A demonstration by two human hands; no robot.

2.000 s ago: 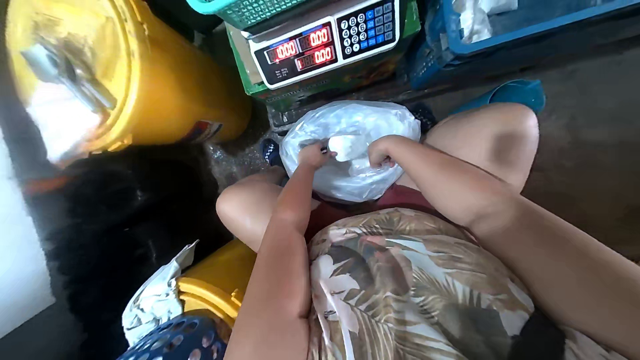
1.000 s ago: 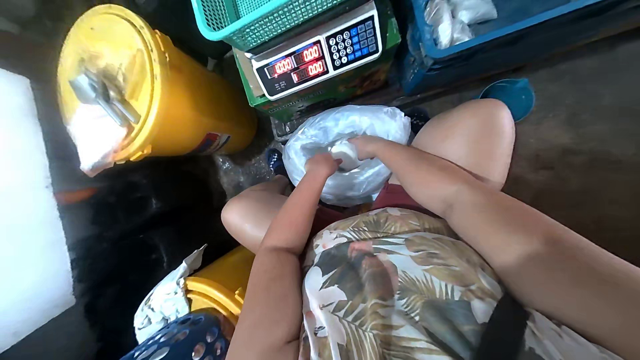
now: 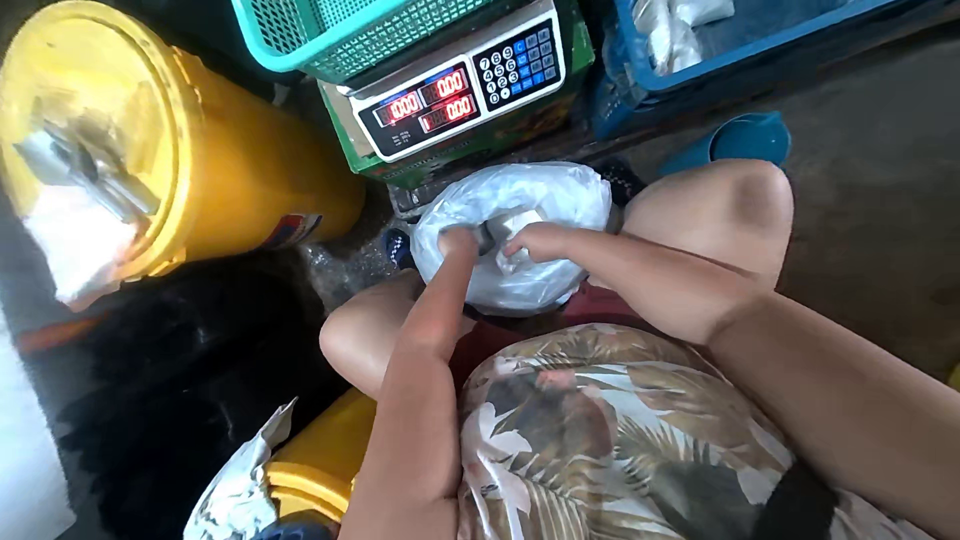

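Note:
A large translucent plastic bag stands open between my knees, its rim bunched outward. My left hand reaches into its mouth from the left, closed around a small grey object, partly hidden, whose kind I cannot tell. Facing it, my right hand grips a small white plastic bag over the opening. What lies deeper in the large bag is hard to make out.
A digital scale rests on a green box, under a teal basket. Left is a yellow barrel with a metal scoop on its lid. Right are a blue crate holding small filled bags and a blue dipper. Another yellow container stands lower left.
My hands were close together at the small white bag one second ago; now they are apart, the left one to the left with the grey object.

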